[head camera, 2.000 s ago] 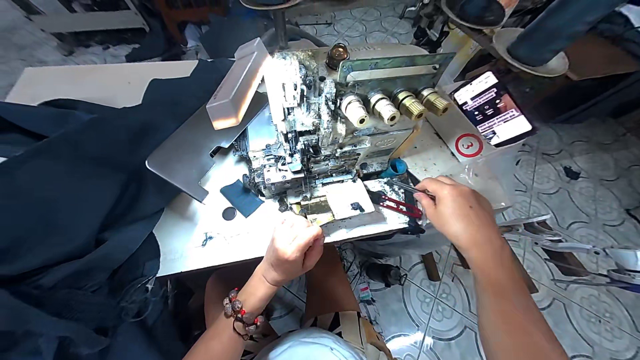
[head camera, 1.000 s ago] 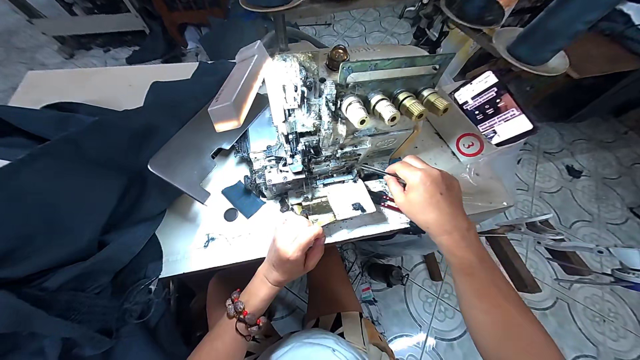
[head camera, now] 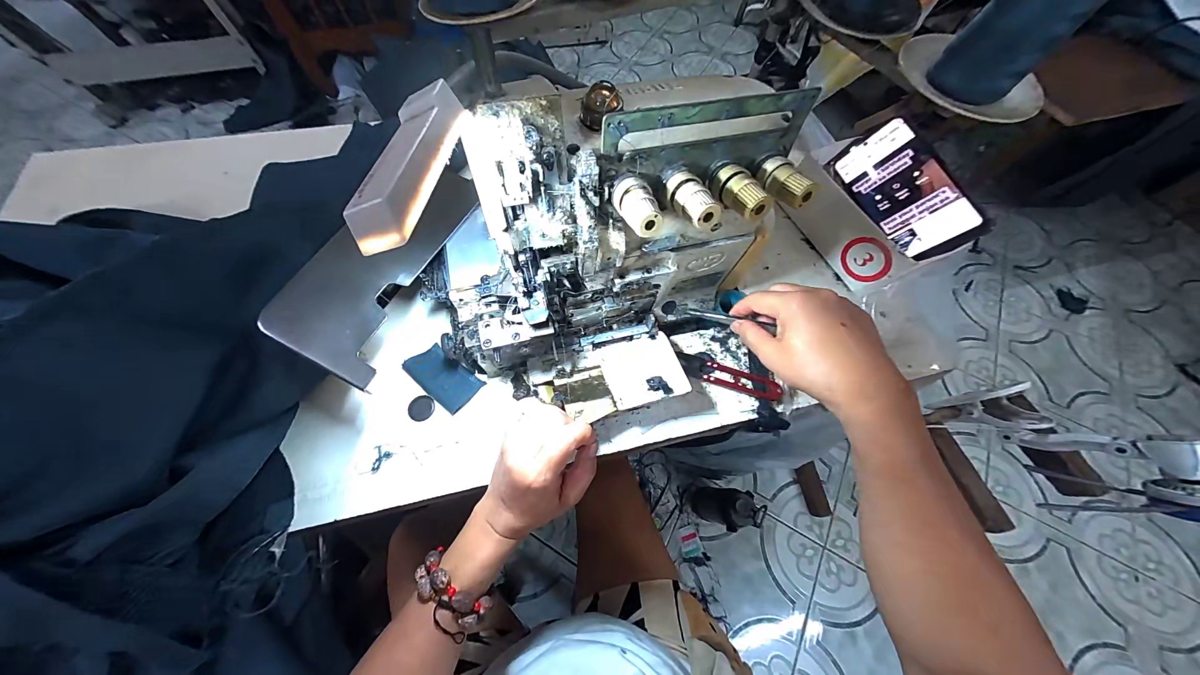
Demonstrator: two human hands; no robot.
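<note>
An overlock sewing machine [head camera: 581, 253] stands on the table with its front cover swung out and its lint-covered inner parts showing. My right hand [head camera: 811, 342] pinches a slim metal tool, likely tweezers [head camera: 717, 317], whose tip points left toward the machine's lower front. Just below it lie red-handled thread snips [head camera: 741, 378]. My left hand [head camera: 542, 459] is curled at the table's front edge, below the machine's open front plate [head camera: 645, 370]; whether its fingers hold anything cannot be seen. A small dark fabric piece [head camera: 443, 378] and a black disc [head camera: 421, 408] lie left of the machine.
Dark fabric [head camera: 159, 375] covers the table's left side and hangs over its edge. A lit lamp [head camera: 405, 169] sits at the machine's upper left. A phone [head camera: 906, 192] lies at the right corner. Thread cones [head camera: 1003, 56] stand behind, and several metal tools hang at the right.
My right hand first moved left from beside the snips toward the machine, then slightly back right and down, leaving the snips visible again. My left hand has stayed nearly still.
</note>
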